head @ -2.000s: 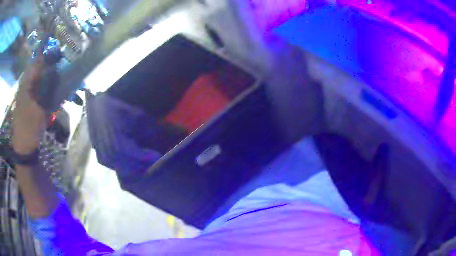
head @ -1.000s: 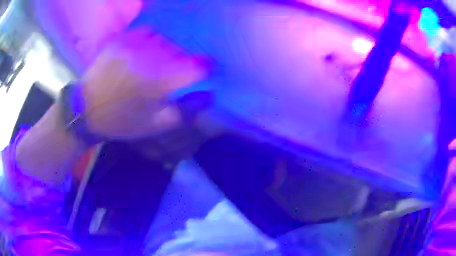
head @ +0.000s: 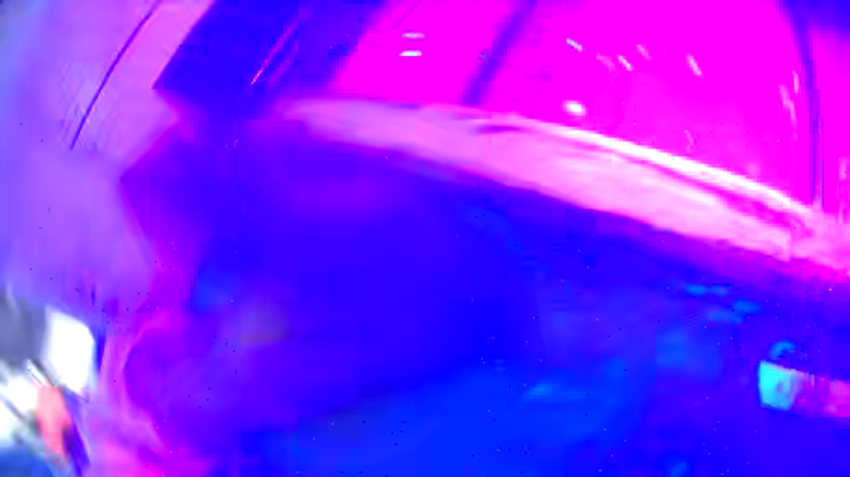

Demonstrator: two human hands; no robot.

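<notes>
The frame is strongly blurred under violet light. A deep blue bench surface [head: 596, 373] fills the lower middle and right. A darker blue-violet area lies at its left, with no clear outline. A long pale pink strip [head: 559, 172] crosses behind it, in front of a bright magenta inner surface [head: 652, 84]. A small cyan-glowing thing, perhaps a bottle [head: 776, 384], shows at the right edge, with a pinkish part beside it. I cannot make out either hand; pinkish folds at the lower left may be cloth.
A pale violet machine side [head: 56, 186] stands at the left. A dark blue block-like part [head: 233, 56] is at the upper left. A small blurred orange-red thing [head: 53, 419] and a white patch [head: 70, 349] show at the lower left edge.
The view has swung from the black bin and bench edge to the lit bench. My left hand with its dark wrist band is no longer visible. The bin has left the picture.
</notes>
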